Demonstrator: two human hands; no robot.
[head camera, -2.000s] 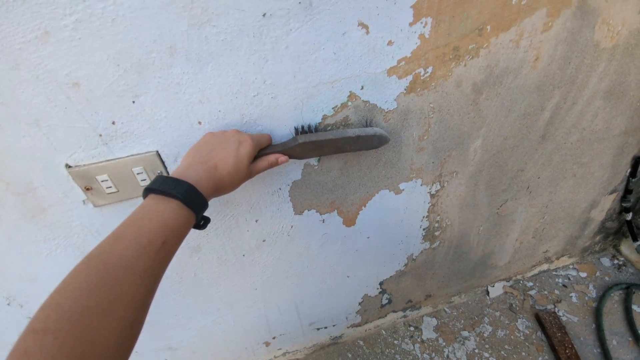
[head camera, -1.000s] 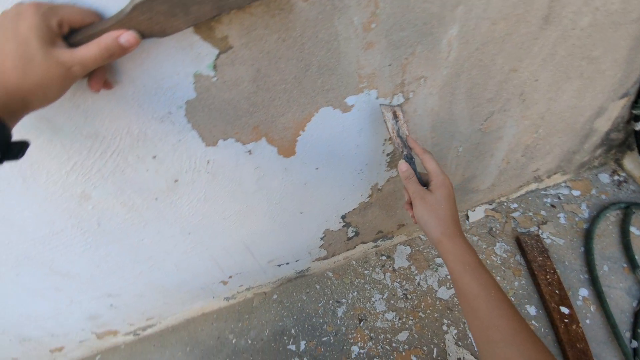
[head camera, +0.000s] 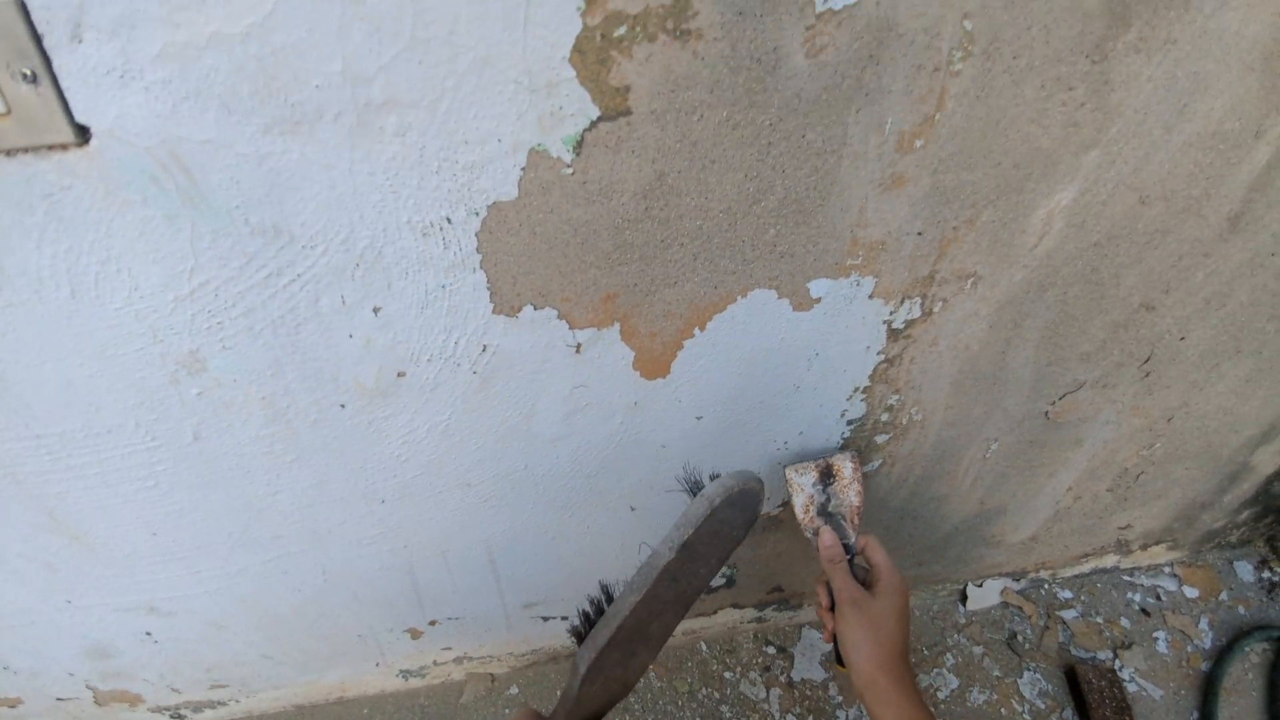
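Note:
My right hand (head camera: 868, 615) grips a paint scraper (head camera: 826, 492) whose blade, spotted with rust and paint, lies against the lower wall at the edge of the white paint (head camera: 770, 385). Just left of it, a wire brush (head camera: 665, 590) with a worn wooden back slants up from the bottom edge, its dark bristles toward the wall. Only a bit of my left hand (head camera: 528, 714) shows, at the brush's lower end; the rest is out of view. Above and to the right, bare plaster (head camera: 720, 190) shows with ragged orange-brown edges.
An outlet plate (head camera: 35, 90) is at the upper left. Paint flakes (head camera: 985, 593) litter the concrete floor along the wall's base. At the lower right lie a rusty brown bar (head camera: 1098, 690) and part of a green hose (head camera: 1215, 675).
The scraper in my right hand has moved down along the paint edge. My left hand has brought the brush from the upper left down beside the scraper.

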